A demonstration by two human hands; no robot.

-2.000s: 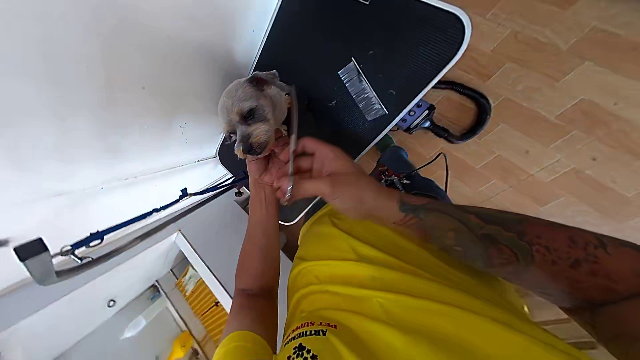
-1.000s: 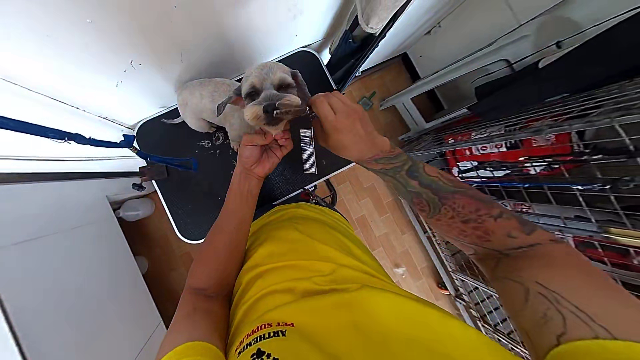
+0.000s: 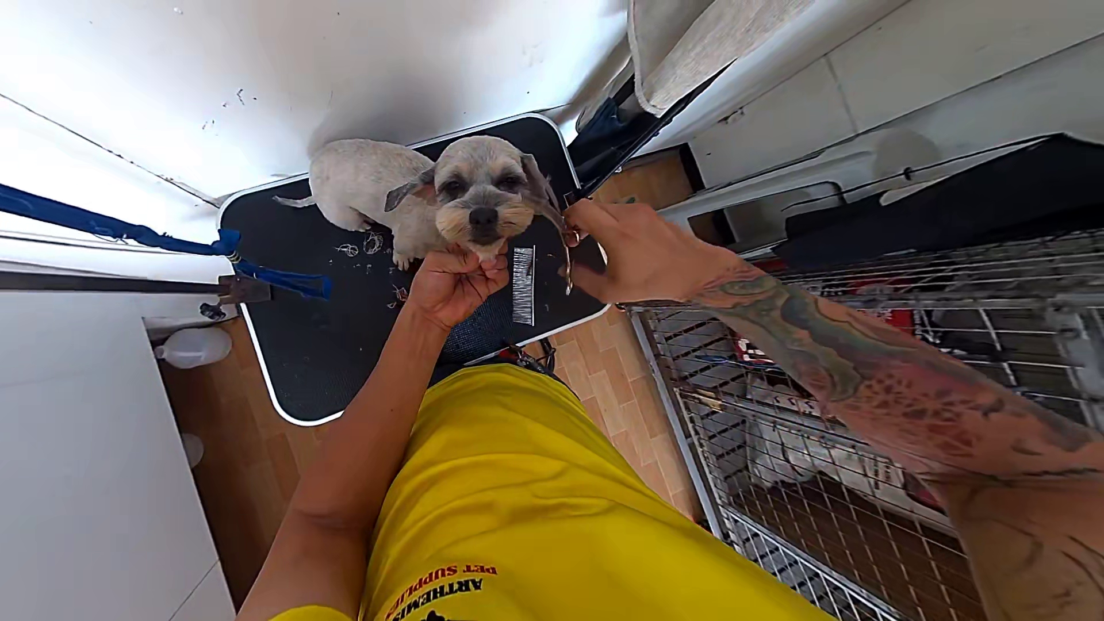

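Observation:
A small dog (image 3: 371, 185) with short pale fur stands or sits on a black grooming table (image 3: 302, 345), its face toward me. My left hand (image 3: 457, 280) grips the fur or skin under its chin. Beside the dog's head, on the right, my right hand (image 3: 634, 250) holds curved metal grooming scissors (image 3: 567, 259) by the handles; the blades reach up near the ear and are partly hard to make out. A metal comb (image 3: 523, 285) lies on the table between my hands. Small tufts of cut hair (image 3: 371, 243) are scattered by the dog's legs.
A blue strap (image 3: 112, 228) runs in from the left to a clamp (image 3: 246, 290) at the table's side. Wire cages (image 3: 776, 431) stand close under my right arm. A white wall (image 3: 259, 69) rises behind the table, and a dark cloth (image 3: 949, 203) lies over the cages.
The view has swung widely. The dog's face, turned downward two seconds ago, now faces me. My right hand has moved away from my left, to the side of the dog's head.

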